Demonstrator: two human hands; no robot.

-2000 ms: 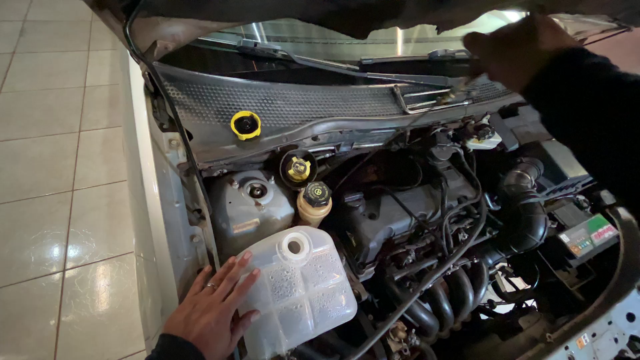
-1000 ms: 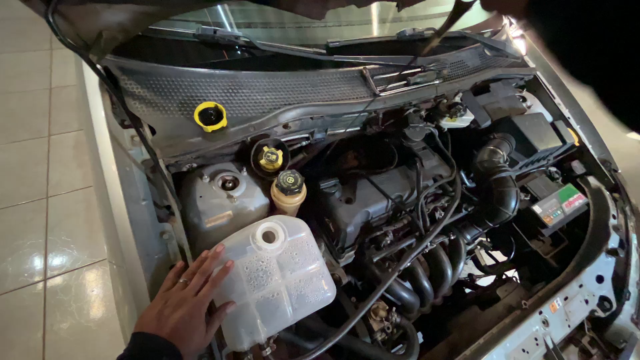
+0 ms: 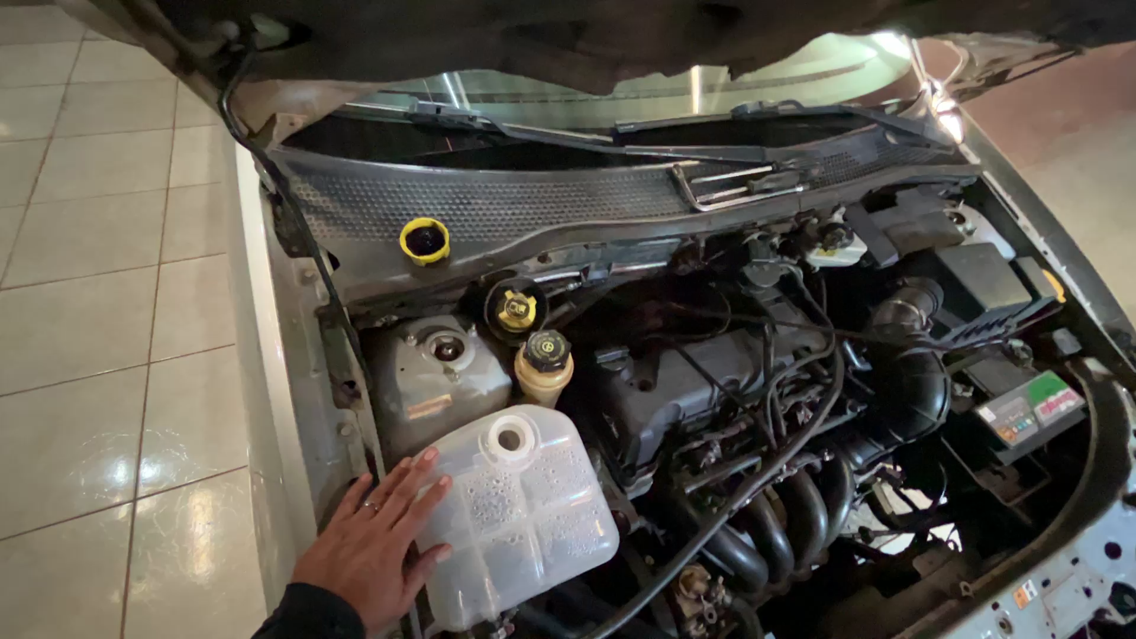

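Note:
My left hand [image 3: 380,539], with a ring on one finger, rests with spread fingers against the left side of a translucent white plastic coolant reservoir [image 3: 532,524]. The reservoir's round neck has no cap on it, and droplets show on its walls. Just behind stands a power steering fluid reservoir [image 3: 543,377] with a black cap, and beside it a yellow-and-black cap [image 3: 516,309]. A yellow-rimmed cap [image 3: 425,241] lies upturned on the cowl panel. My right hand is out of view.
The engine cover [image 3: 679,390] and a thick black hose [image 3: 710,524] lie right of the reservoir. Farther right are the air intake duct [image 3: 914,390] and battery [image 3: 1029,413]. Metal-handled tools [image 3: 737,186] lie on the cowl under the raised hood [image 3: 550,35].
My right hand, raised at the upper right two seconds ago, has left the view. My left hand stays on the coolant reservoir.

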